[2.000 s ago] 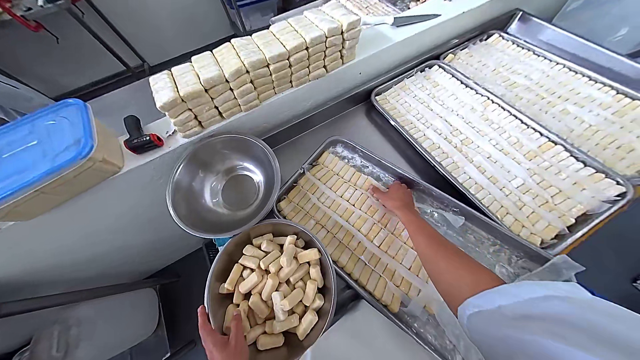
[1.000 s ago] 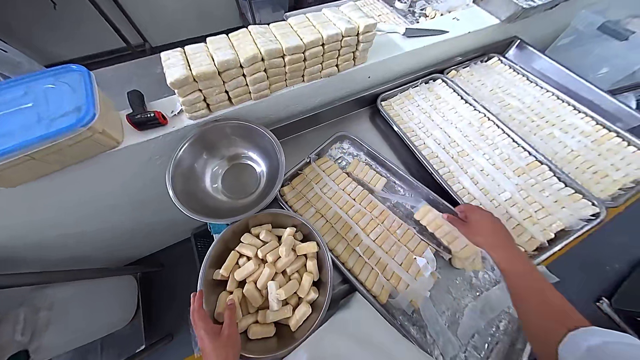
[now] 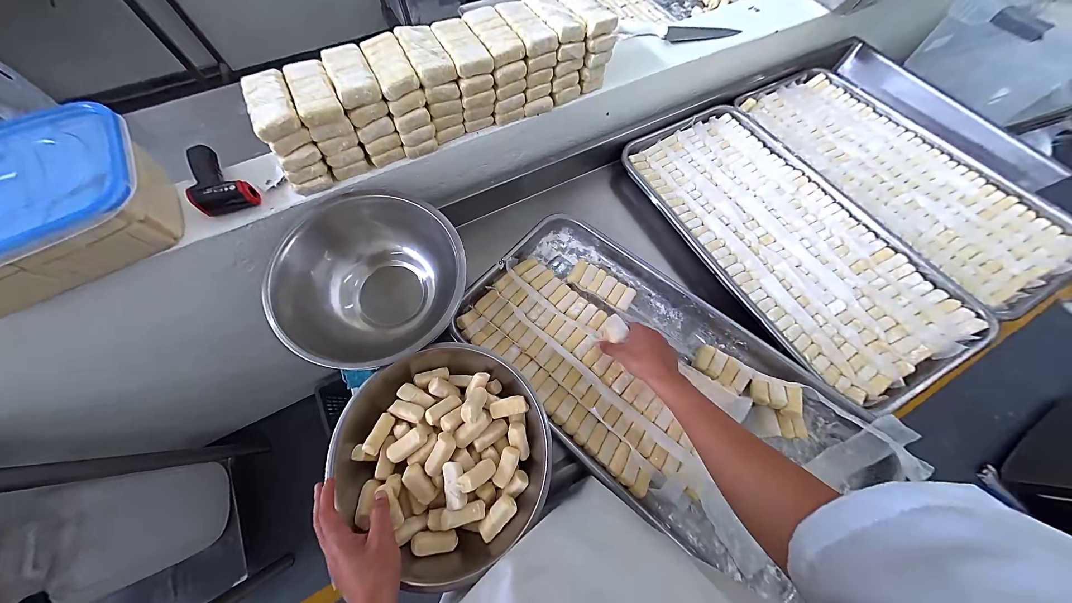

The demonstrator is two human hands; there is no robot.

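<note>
My left hand (image 3: 360, 540) grips the near left rim of a steel bowl (image 3: 540, 469) filled with short pale dough pieces (image 3: 440, 452). My right hand (image 3: 641, 352) is over the near metal tray (image 3: 553, 224), its fingertips closed at a pale, flour-white piece (image 3: 614, 328). Under and beside it lie rows of small dough pieces (image 3: 536, 368) separated by strips of translucent paper. A short row (image 3: 601, 283) lies apart at the tray's far side, and a loose cluster (image 3: 754, 389) sits on paper right of my right forearm.
An empty steel bowl (image 3: 364, 280) touches the filled one. Two more trays (image 3: 804, 251) (image 3: 913, 184) of dough pieces stand at right. On the ledge are stacked dough blocks (image 3: 389, 67), a knife (image 3: 699, 33), a black and red handheld tool (image 3: 219, 184) and a blue-lidded container (image 3: 63, 180).
My right hand has moved left from the group of pieces it held on the tray's right side, and that group now lies there. My left hand stays at the filled bowl.
</note>
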